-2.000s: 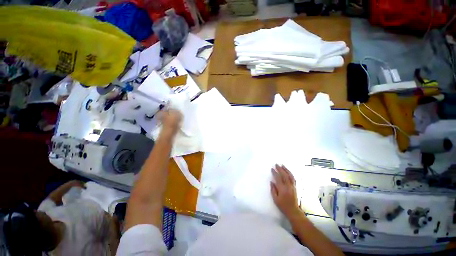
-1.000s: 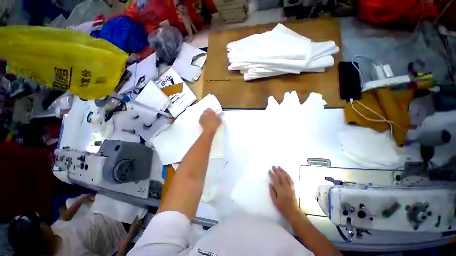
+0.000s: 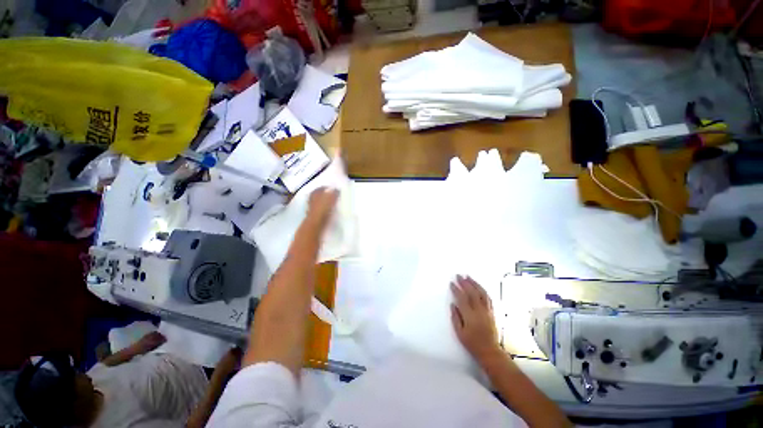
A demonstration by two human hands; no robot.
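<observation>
My left hand (image 3: 325, 201) has its fingers closed on the upper edge of a white fabric panel (image 3: 335, 238) at the table's left part; the fingertips are blurred. My right hand (image 3: 473, 308) lies palm down with fingers slightly apart on white fabric (image 3: 422, 313), left of the sewing machine (image 3: 652, 347). Bright glare hides the edges of this fabric. White pieces with a jagged edge (image 3: 500, 167) lie beyond it. A folded white stack (image 3: 468, 84) sits on the brown board (image 3: 376, 155).
A yellow plastic bag (image 3: 100, 100) hangs at far left. A neighbour's grey-ended machine (image 3: 205, 267) stands left, with a person (image 3: 134, 380) below it. White cards (image 3: 297, 155) lie behind my left hand. A phone (image 3: 588, 132) with a white cable and mustard cloth (image 3: 623, 180) are at right.
My left hand first moved right with the panel, then back left a little, uncovering the orange-brown patch at the table's left edge. My right hand has stayed nearly still.
</observation>
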